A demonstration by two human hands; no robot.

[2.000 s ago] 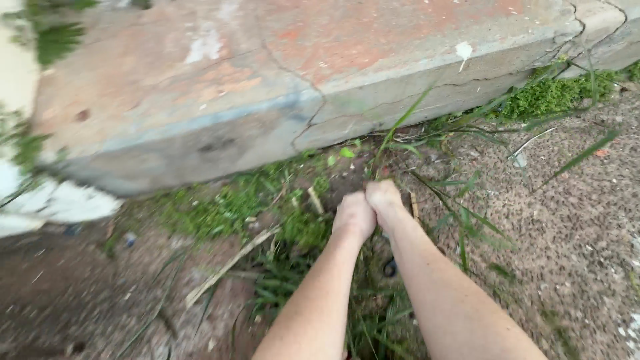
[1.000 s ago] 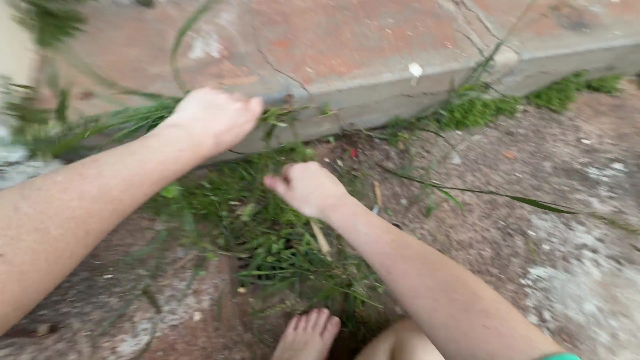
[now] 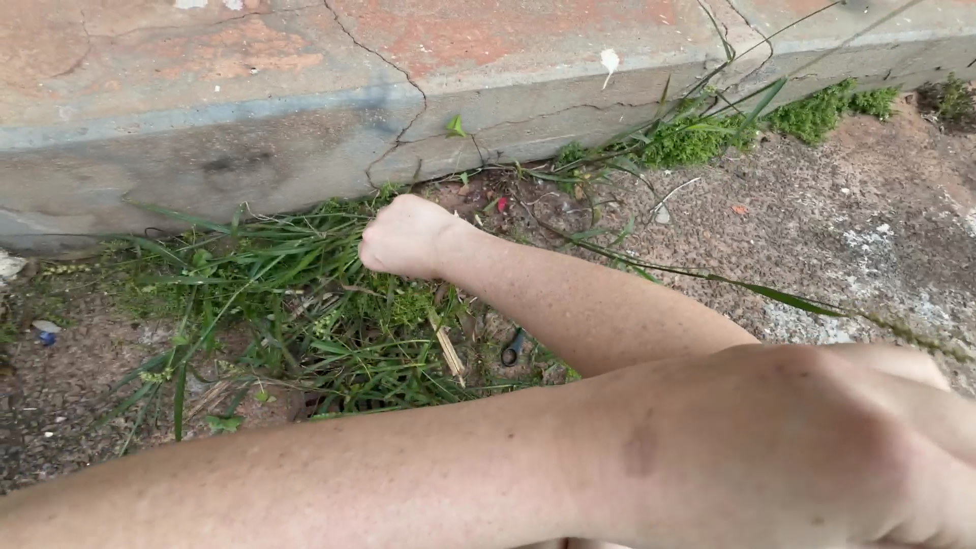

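My right hand is a fist at the foot of the concrete step, closed around long grass blades that fan out leftward from it. My left arm crosses the lower part of the view, and my left hand is close to the camera at the lower right, bent at the wrist. Its fingers are mostly out of sight, so what it holds cannot be told. Below my right forearm lies the dark ring-shaped end of a tool, its other part hidden. A dry, split stalk lies in the grass clump.
A cracked concrete step with worn red paint runs across the top. Low green weeds grow along its base. A long grass stem stretches rightward over the rough ground. A small blue piece lies at the left.
My left hand has moved from above the grass at the left to the lower right. My right hand, loosely curled a second ago, is now a fist on the grass.
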